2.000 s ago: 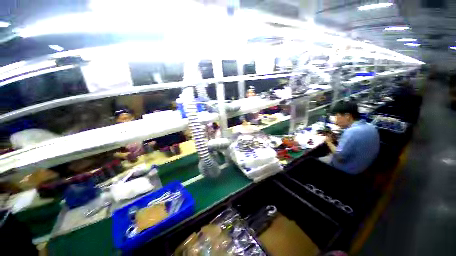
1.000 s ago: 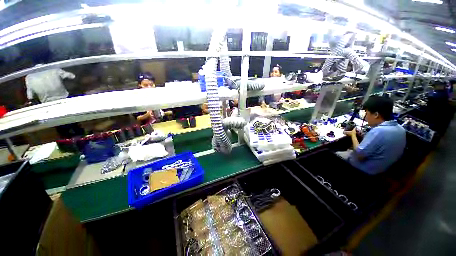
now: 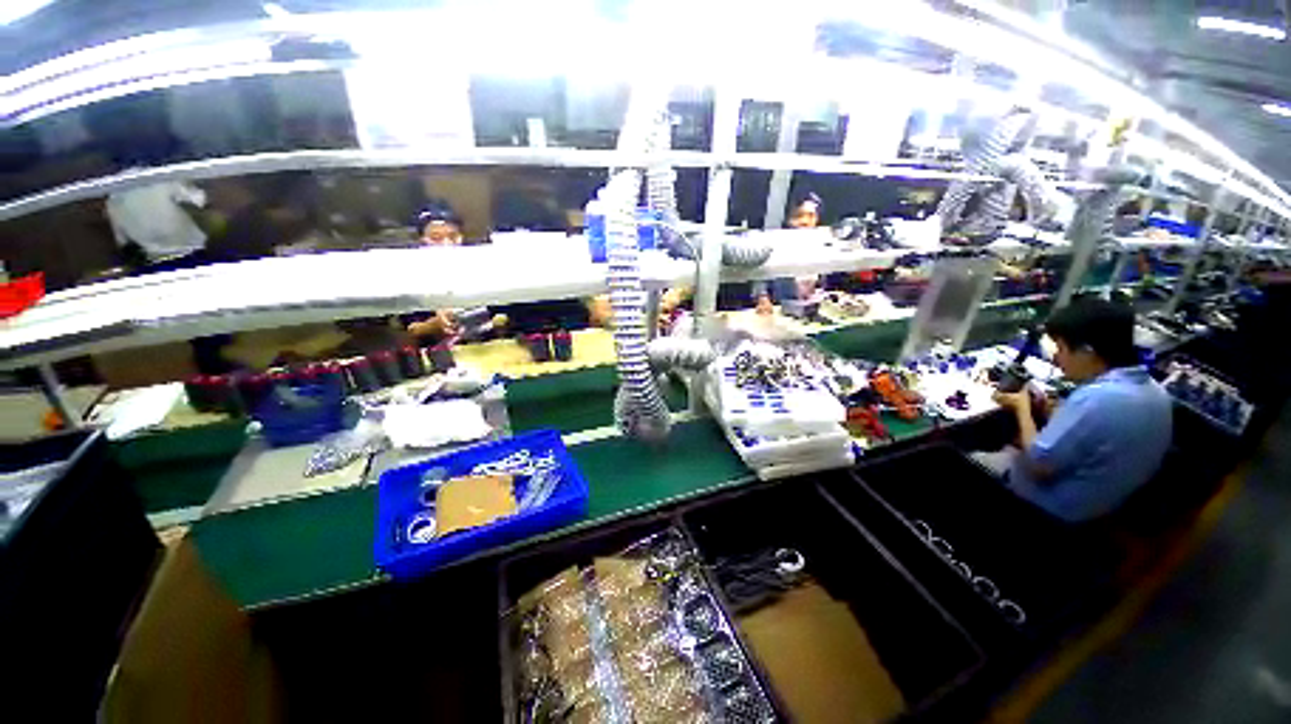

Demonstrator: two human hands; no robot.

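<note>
Neither of my hands is in the picture. Nearest in front of me, a clear blister tray of parts (image 3: 616,644) lies in a black crate, with brown pieces and shiny rings in its pockets. Right of it, a dark bundle with a ring end (image 3: 760,571) lies by a sheet of brown cardboard (image 3: 821,654). Beyond, a bright-blue parts bin (image 3: 404,549) on the green belt (image 3: 283,559) holds white rings, light parts and a tan card.
Stacked white trays (image 3: 793,450) stand right of a ribbed hose (image 3: 630,333). A person in a light-blue shirt (image 3: 1102,450) sits at the right. A brown cardboard flap (image 3: 184,637) is at left. Pale rings (image 3: 967,573) line the right crate. People are across the belt.
The view has steadied and turned left, so the bench things sit further right in the picture. The blister tray shows more fully than two seconds ago. No hand has appeared.
</note>
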